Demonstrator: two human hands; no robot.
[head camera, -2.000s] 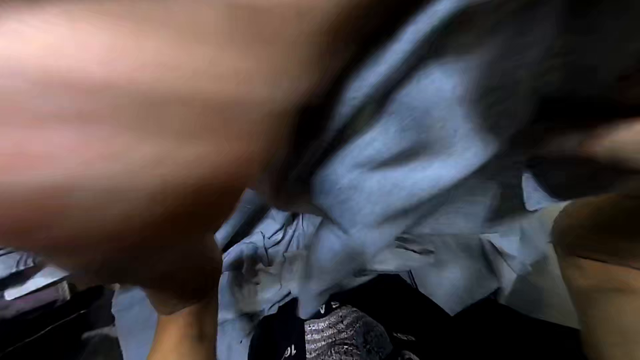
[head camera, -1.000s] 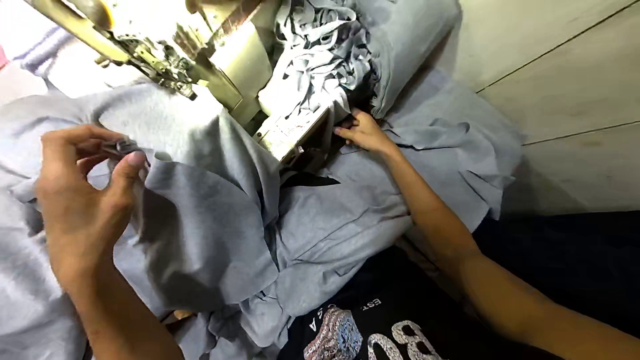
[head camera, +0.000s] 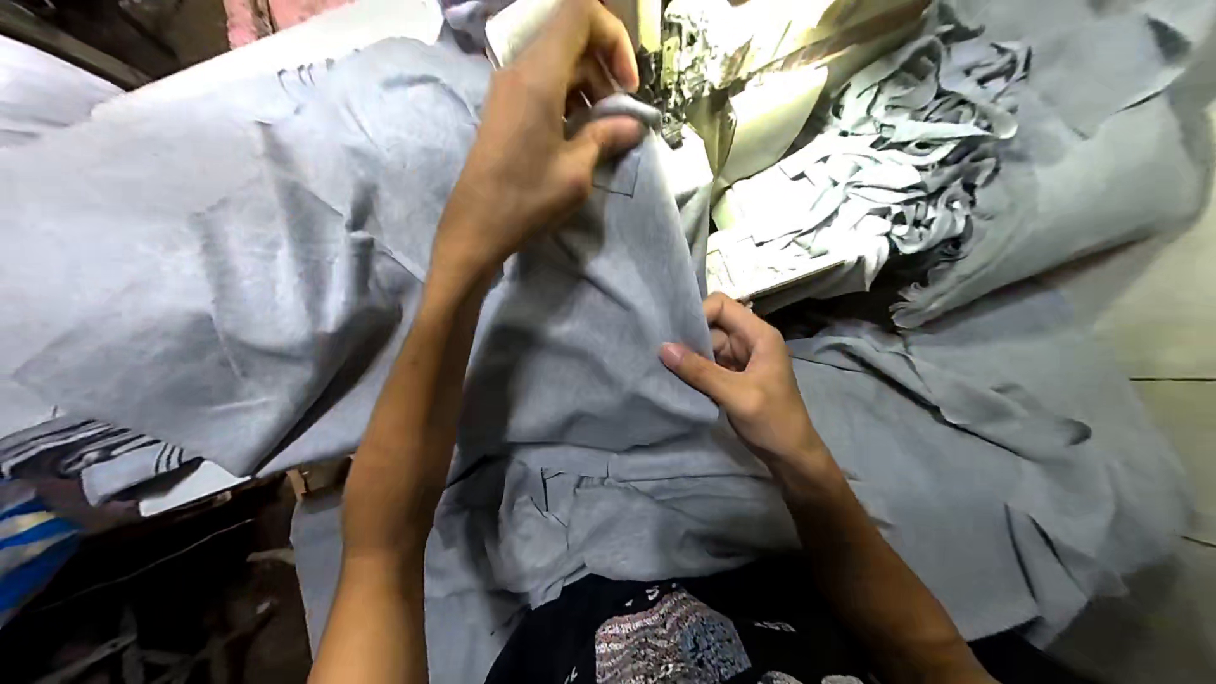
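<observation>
My left hand (head camera: 551, 142) pinches the upper edge of a grey fabric piece (head camera: 608, 332) between thumb and fingers, just left of the needle area of a sewing machine (head camera: 689, 85). Lower and to the right, my right hand (head camera: 750, 370) grips the side edge of the same piece, its thumb on top of the cloth. The fabric hangs between both hands and falls in folds over the lap. The machine's needle and presser foot are too cluttered and bright to make out.
Cut fabric strips (head camera: 883, 171) lie heaped right of the machine. More grey cloth covers the left side (head camera: 190, 285) and the right side (head camera: 950, 475). Striped ribbed pieces (head camera: 104, 456) sit at the left, above a blue and white striped item (head camera: 33, 541). A tiled surface (head camera: 1159, 351) shows at far right.
My left hand has moved to the machine's needle area with cloth in its fingers. My right hand has left the spot beside the strips and now holds the fabric's edge. The view has shifted.
</observation>
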